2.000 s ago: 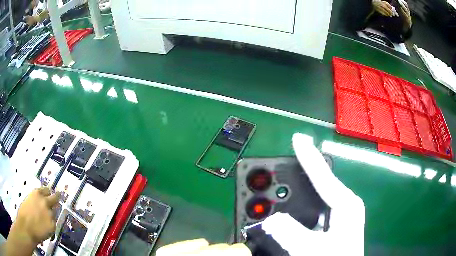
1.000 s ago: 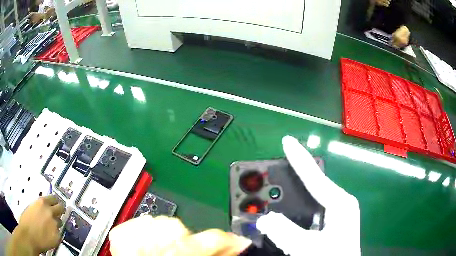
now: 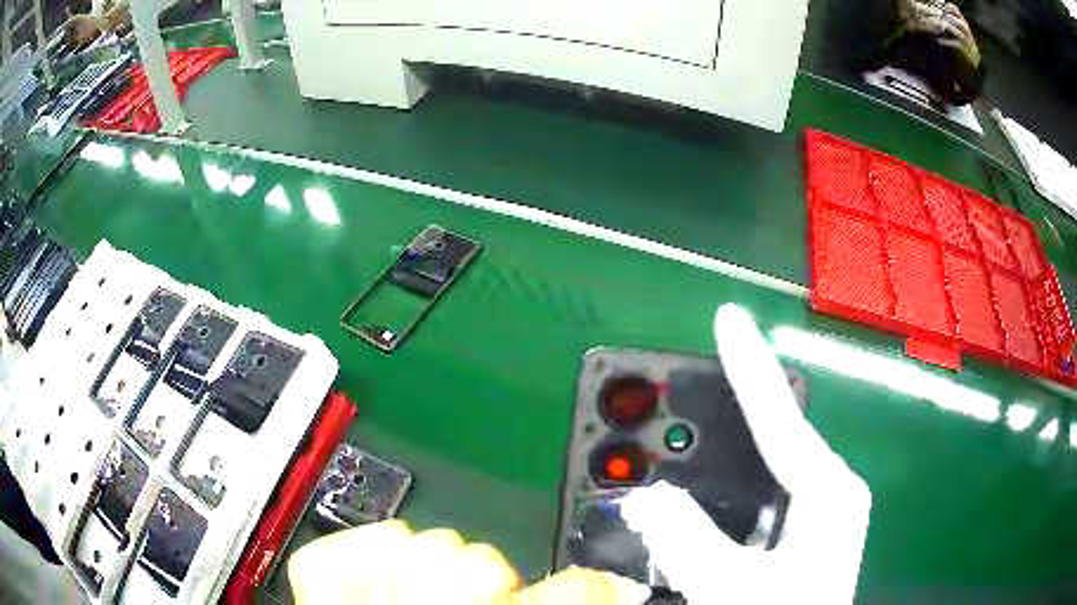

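Note:
My right hand point(image 3: 768, 496), in a white glove, grips a black phone housing point(image 3: 717, 431) by its camera end, close to the camera. The housing shows two large reddish round holes and a smaller ring. My left hand point(image 3: 413, 573) looks bare and is cut off by the bottom edge. Its fingers reach to the gloved fingertips at the lower part of the housing. A blurred dark or clear patch point(image 3: 602, 529) lies there. I cannot tell whether my left fingers pinch anything.
Another housing point(image 3: 435, 262) lies on the green surface. A white tray point(image 3: 71, 355) with black housings stands at left above a red tray edge point(image 3: 289, 508), with a housing point(image 3: 366, 482) beside it. A red divided tray point(image 3: 933, 254) lies at right. A white machine point(image 3: 555, 47) stands behind; a person's hands point(image 3: 939, 18) show top right.
The loose housing on the green surface has shifted left and away. Another person's hand has left the white tray. My left hand has come further into view and stays low by the held housing.

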